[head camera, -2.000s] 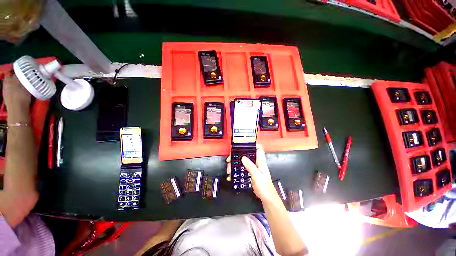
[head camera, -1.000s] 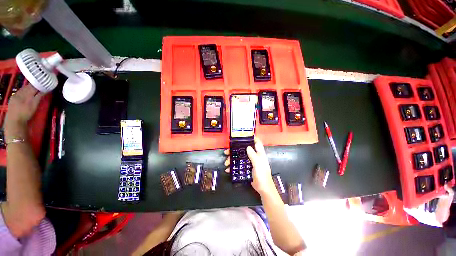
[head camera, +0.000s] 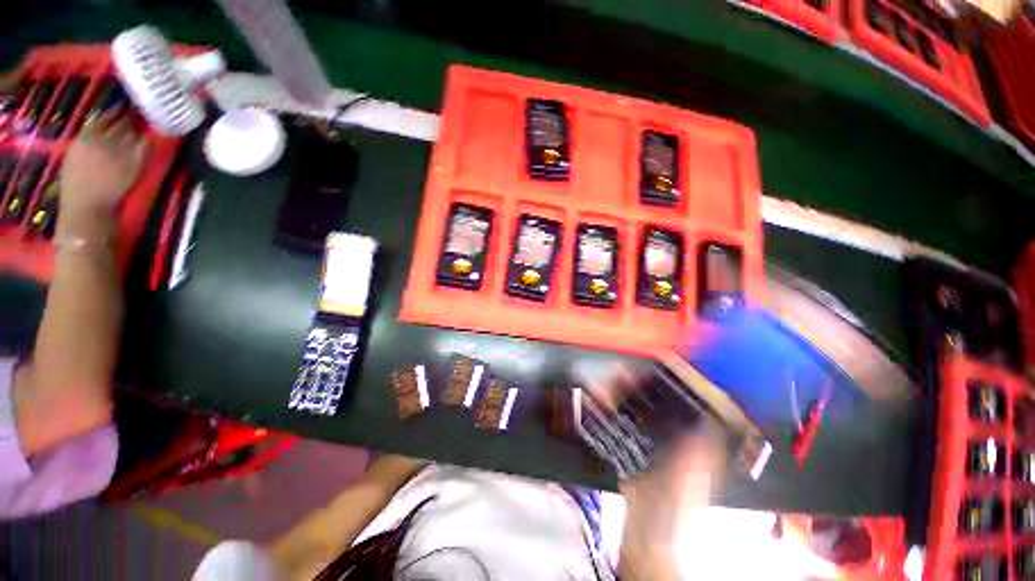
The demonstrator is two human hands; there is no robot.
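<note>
My right hand (head camera: 681,454) is badly blurred, low right of centre, around the keypad half of an open flip phone (head camera: 636,418); a blurred blue patch, perhaps its screen, shows up and to its right. My left forearm runs down left to a white blur; its hand does not show. The red tray (head camera: 522,323) holds closed phones: two in the back row and several along the front row, such as this closed phone (head camera: 596,267). Small batteries (head camera: 462,381) lie near the bench edge. Another open phone (head camera: 329,369) lies alone at left.
A white fan (head camera: 244,142), a black slab (head camera: 318,193) and pens (head camera: 182,238) lie at left. Another person's arm (head camera: 80,306) reaches over a tray there. A red pen (head camera: 810,426) and another red tray (head camera: 948,454) are right, beside a dark shape (head camera: 948,301). A skin-coloured streak crosses right of centre.
The view has turned and tilted. The held phone has moved right, away from the tray's front, and its screen area looks blue instead of white. A phone now shows in the front middle pocket.
</note>
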